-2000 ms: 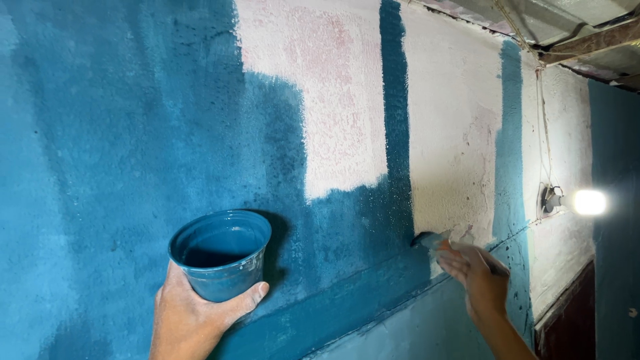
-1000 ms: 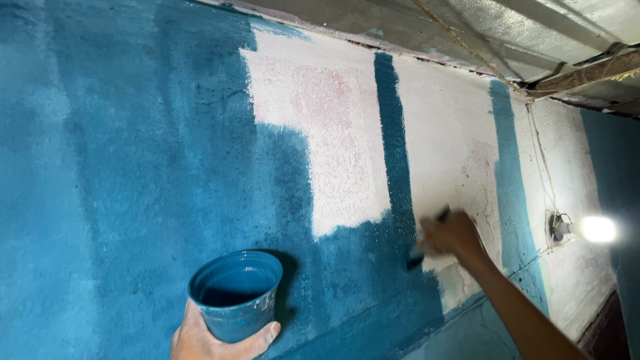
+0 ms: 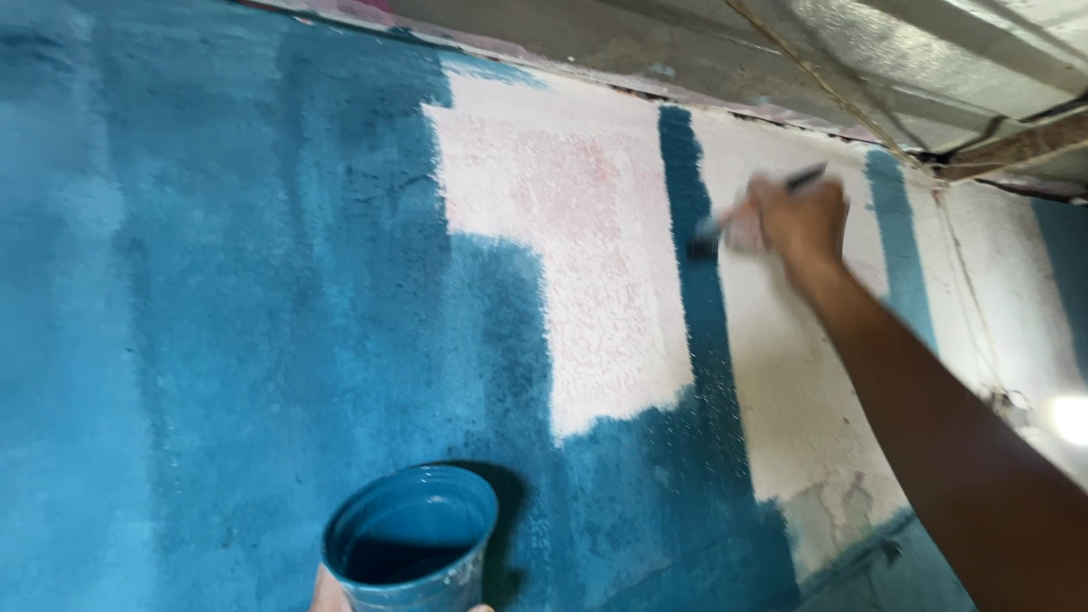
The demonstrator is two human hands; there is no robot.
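My left hand (image 3: 330,592), mostly cut off at the bottom edge, holds a plastic cup (image 3: 408,544) with dark blue paint inside and smears on its rim. Up at the right, my right hand (image 3: 795,212) is closed around a paintbrush (image 3: 707,240), somewhat blurred. Its dark bristles are at the vertical dark blue stripe (image 3: 710,340) on the wall. Left of this stripe lies an unpainted whitish-pink patch (image 3: 612,280), bordered by blue paint (image 3: 255,297) on its left and below. Another whitish area (image 3: 782,365) is to the right of the stripe, partly behind my right arm.
Corrugated metal roofing (image 3: 935,51) slopes over the wall's top edge, with a wooden beam (image 3: 1020,149) at the right. A cord (image 3: 816,76) runs along the roof to the corner. A lit bulb (image 3: 1071,418) glows at the right edge, beside a hanging wire (image 3: 965,272).
My right hand with the brush has moved up along the dark stripe from its lower end. My left hand still holds the cup, now lower in view. The view has tilted upward.
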